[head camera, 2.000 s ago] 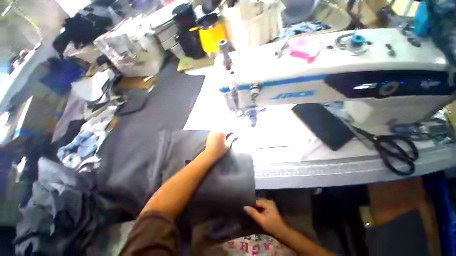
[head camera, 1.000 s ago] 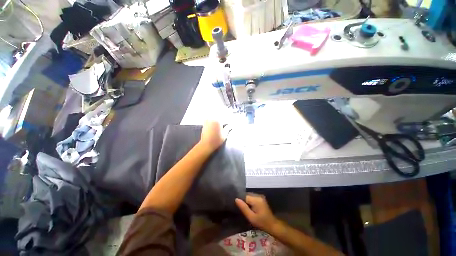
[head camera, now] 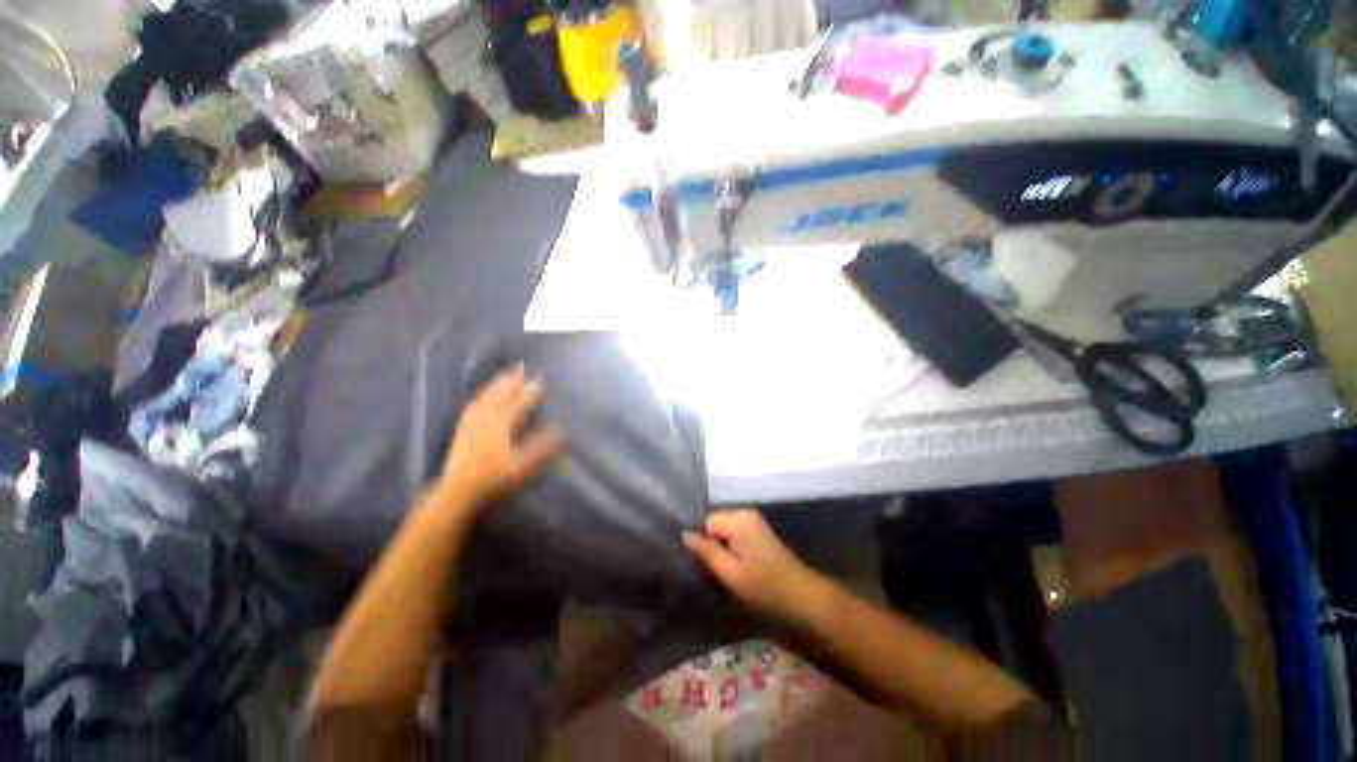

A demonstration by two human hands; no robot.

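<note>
A large dark grey cloth panel lies over the front left of the machine table and hangs over its edge. My left hand rests on the panel with its fingers spread. My right hand pinches the panel's right edge at the table's front edge. The white sewing machine with a blue stripe stands behind, to the right. Its presser foot is in bright glare, and the cloth lies to the left and front of it. The picture is slightly blurred.
A black flat rectangle, possibly a phone, and black-handled shears lie on the machine bed. A pink item is on the machine head. Crumpled grey cloth is heaped lower left, with light scraps above it. A brown board is at right.
My left hand has moved left from the panel's upper edge near the needle and opened flat on the cloth. My right hand still pinches the edge. The view has shifted slightly.
</note>
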